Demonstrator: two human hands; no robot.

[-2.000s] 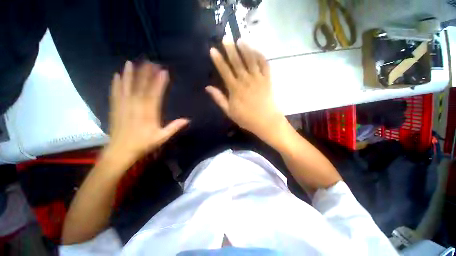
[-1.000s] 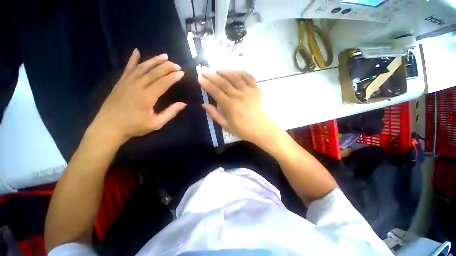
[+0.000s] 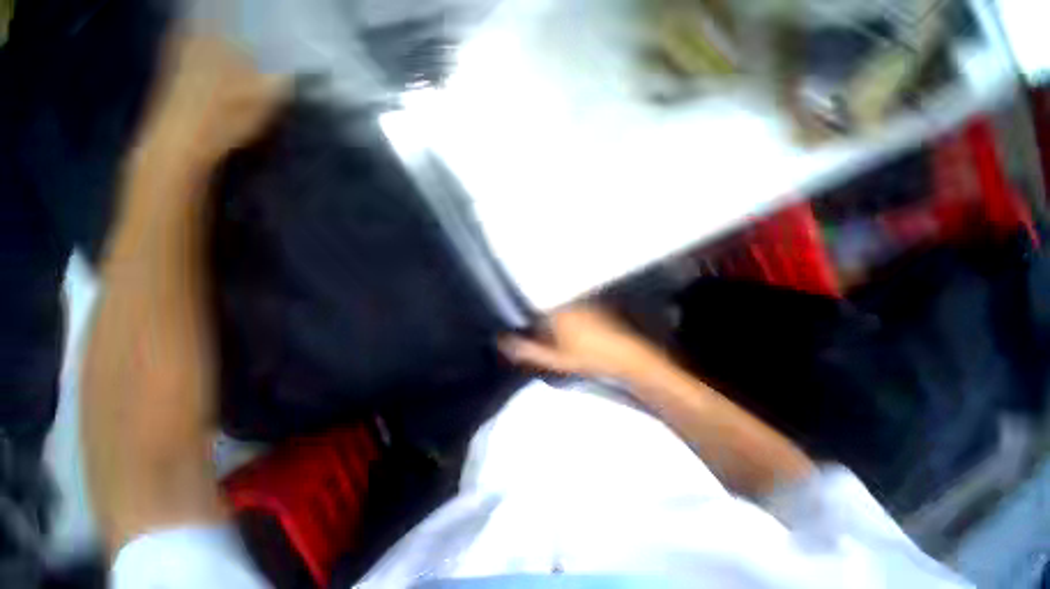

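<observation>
A dark garment panel lies over the white table's left part and hangs at its front edge. A white stripe runs along its right side. My right hand is at the panel's lower right corner by the table edge, thumb and fingers closed on the cloth. My left hand reaches far forward at the upper left, blurred, on the dark cloth; its fingers are not clear. The sewing machine shows only as a blurred pale shape at the top, its needle area not readable.
Blurred gold-handled scissors lie on the white table at upper right, with a small parts box beside them. Red crates stand below the table, at the right and lower left. More dark cloth is at far left.
My left hand has moved forward and left. My right hand has drawn back from near the needle to the panel's front corner and closed on it. The view has tilted and blurred.
</observation>
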